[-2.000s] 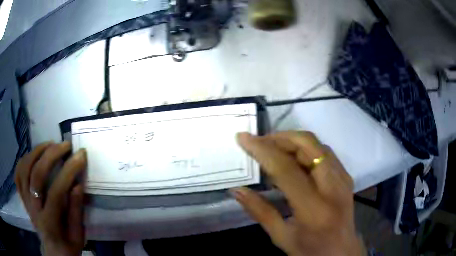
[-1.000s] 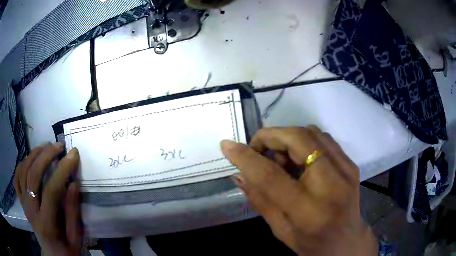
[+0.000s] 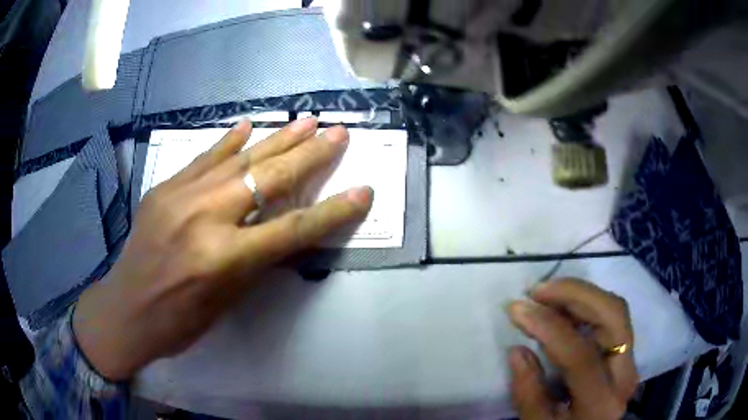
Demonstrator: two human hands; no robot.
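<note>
The white template (image 3: 385,197) lies on a grey-blue paired piece (image 3: 417,205), just left of and below the machine's needle area. My left hand (image 3: 238,205) lies flat over the template with its fingers spread, pressing on it and hiding much of it. My right hand (image 3: 574,344) is at the lower right, off the cloth, fingers bent and apart, with nothing seen in it. The metal needle plate (image 3: 453,135) shows right of the template's upper corner. The presser foot is too dark to make out.
The white-cream machine head (image 3: 377,57) hangs above, with a brass knurled knob (image 3: 579,164) to its right. Sewn pieces (image 3: 246,61) lie behind the left hand. A fanned grey-blue stack (image 3: 61,225) is at left. Navy printed pieces (image 3: 685,238) hang at right, beside a thread tail (image 3: 578,248).
The template and paired piece have moved up to the machine. My left hand has gone from their left edge to flat on top. My right hand has let go and moved away right.
</note>
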